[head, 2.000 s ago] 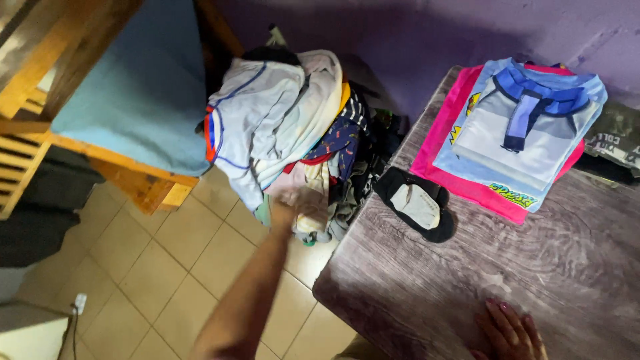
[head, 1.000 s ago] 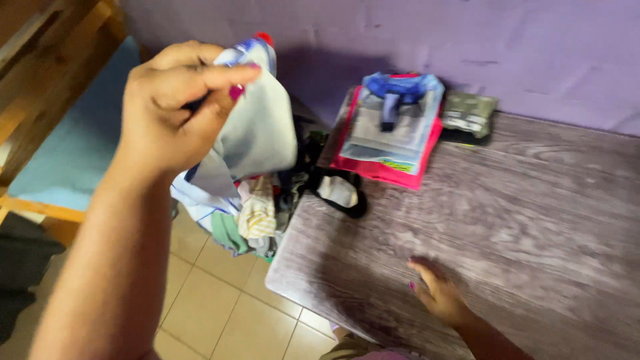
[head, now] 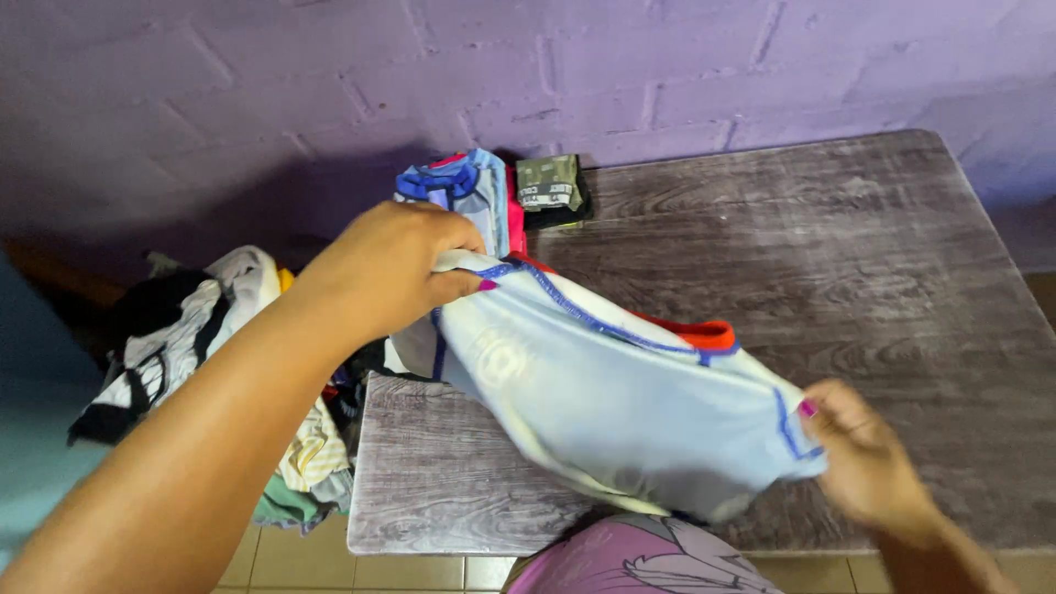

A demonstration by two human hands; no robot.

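A white and light-blue shirt (head: 594,388) with blue stitching and a red collar is stretched between my two hands above the table. My left hand (head: 412,272) pinches its left end between thumb and fingers. Its right end, by a blue seam, is gripped by my right hand (head: 854,445), which is slightly blurred. Behind my left hand lies a stack of folded shirts (head: 491,194), blue over pink. Right beside that stack sits a folded camouflage garment (head: 549,181) on top of something black. The shirt's lower edge is blurred.
The wood-grain table (head: 825,247) stands against a purple block wall (head: 511,74). A heap of mixed clothes (head: 181,330) rises left of the table, above the tiled floor (head: 305,561). A blue surface (head: 41,396) shows at the far left, and my pink clothing (head: 627,561) touches the view's bottom.
My left hand has brought the white and blue shirt from the heap over the table. My right hand, empty over the table earlier, now grips its other end. The view has shifted toward the table.
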